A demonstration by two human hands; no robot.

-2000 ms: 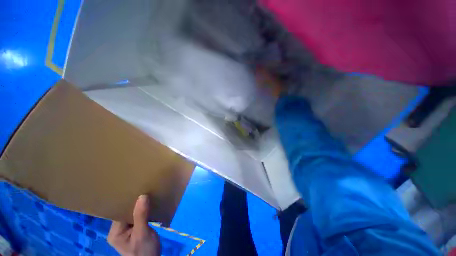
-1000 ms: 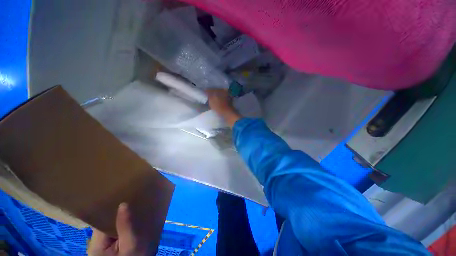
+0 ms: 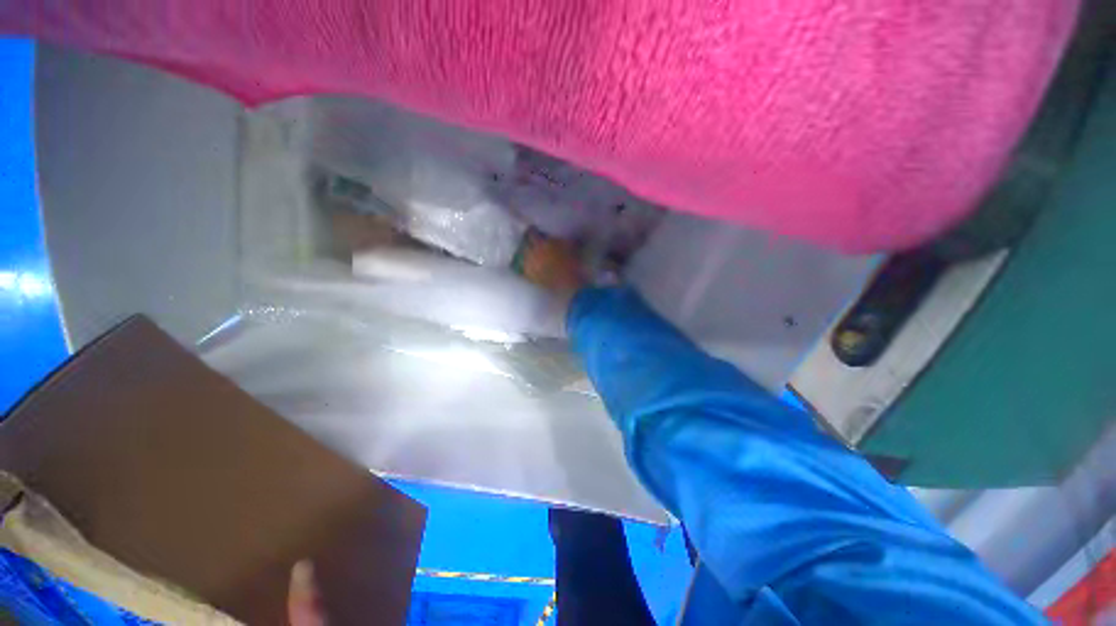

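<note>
My right hand (image 3: 553, 265) reaches deep into the large white-grey carton (image 3: 135, 202), among clear plastic bags (image 3: 459, 229) and packing. It is small and blurred, and its fingers are partly hidden by plastic, so its grip cannot be told. My left hand (image 3: 305, 594) is cut off by the lower edge; one finger lies on the face of a plain brown cardboard box (image 3: 233, 471), which it holds at the carton's left front side. The other fingers are out of view.
A bright pink towel (image 3: 636, 104) hangs over the far side of the carton. The green conveyor belt (image 3: 1028, 367) with its metal end rail (image 3: 863, 397) is at the right, with a dark rounded part on it. Blue floor and marking tape show below. My dark-clothed leg shows at bottom centre.
The pink towel covers more of the view's top. My right hand has moved from the right into the carton's middle. The box and my left hand sit lower, with less of the hand visible.
</note>
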